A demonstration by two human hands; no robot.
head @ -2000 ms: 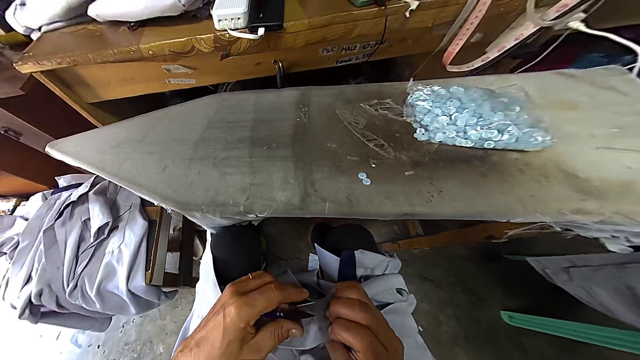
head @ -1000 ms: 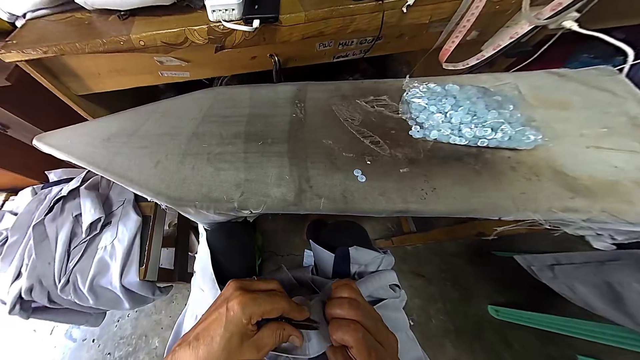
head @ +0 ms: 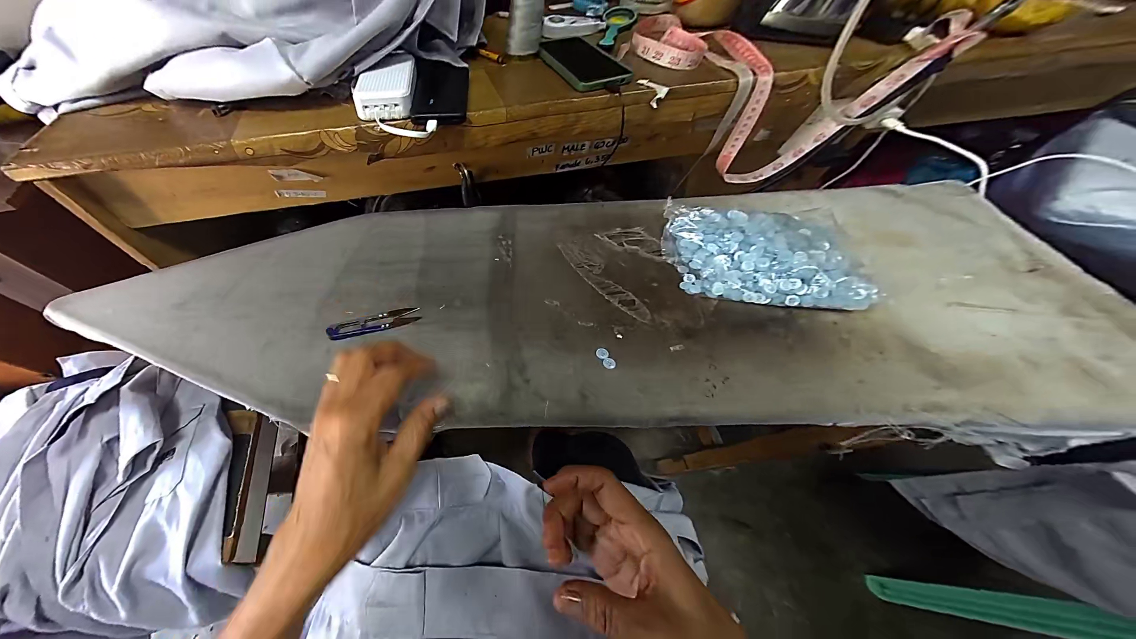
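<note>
My left hand (head: 364, 426) hovers over the near left edge of a cloth-covered ironing board (head: 426, 266), fingers apart and empty. Just beyond its fingertips lies a pair of thread snips (head: 373, 323) with a dark blue handle. My right hand (head: 612, 550) is palm up with curled, parted fingers above a light grey garment (head: 497, 532) on my lap; no held thing shows in it. Two loose pale blue buttons (head: 605, 358) rest near the board's middle. Behind them to the right sits a clear plastic bag of pale blue buttons (head: 768, 257).
Grey garments (head: 106, 497) are heaped at the left. Behind the board, a wooden table (head: 506, 98) bears cloth, a phone (head: 584, 64), a white adapter (head: 384, 89) and a pink measuring tape (head: 745, 115). A green strip (head: 985, 608) lies at lower right.
The snips, held in my left hand before, now lie on the board. Both hands have let go of the garment and moved apart. The view has shifted upward.
</note>
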